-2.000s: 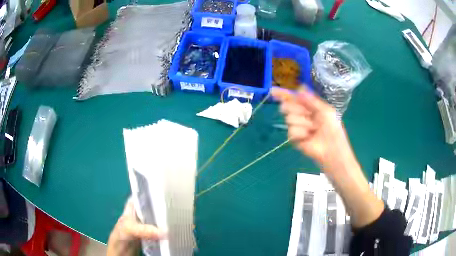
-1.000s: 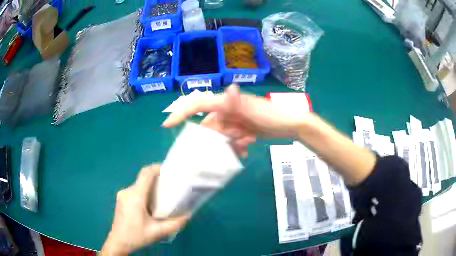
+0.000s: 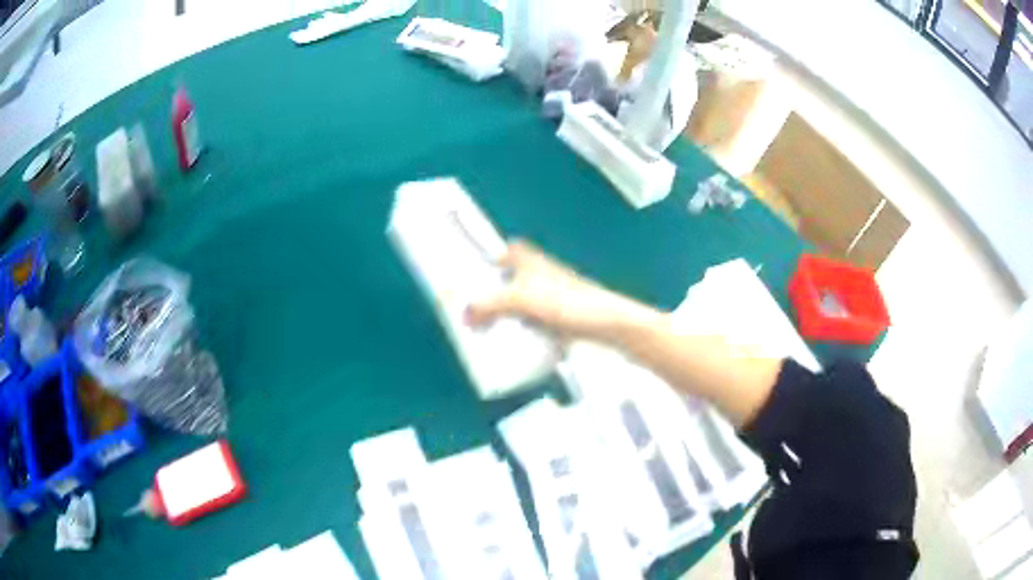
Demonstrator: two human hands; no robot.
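My right hand (image 3: 527, 297) reaches in from the right and grips a thick stack of white window packs (image 3: 464, 272) from above, near the middle of the green bench. The stack lies slanted, just behind the rows of packs; whether it touches the bench cannot be told. Overlapping window packs with grey strips (image 3: 634, 453) lie in front of it and reach to the lower picture edge. My left hand is not in view.
At left are blue parts bins (image 3: 51, 419), a bag of small metal parts (image 3: 147, 340), a red glue bottle (image 3: 198, 483) and crumpled tissue (image 3: 76, 523). A red tray (image 3: 838, 299) sits at the bench's right edge. White packs (image 3: 617, 153) lie further back.
The view has swung right. The pack stack has gone from my left hand to my right and now lies further right on the bench side. My left hand has left the picture.
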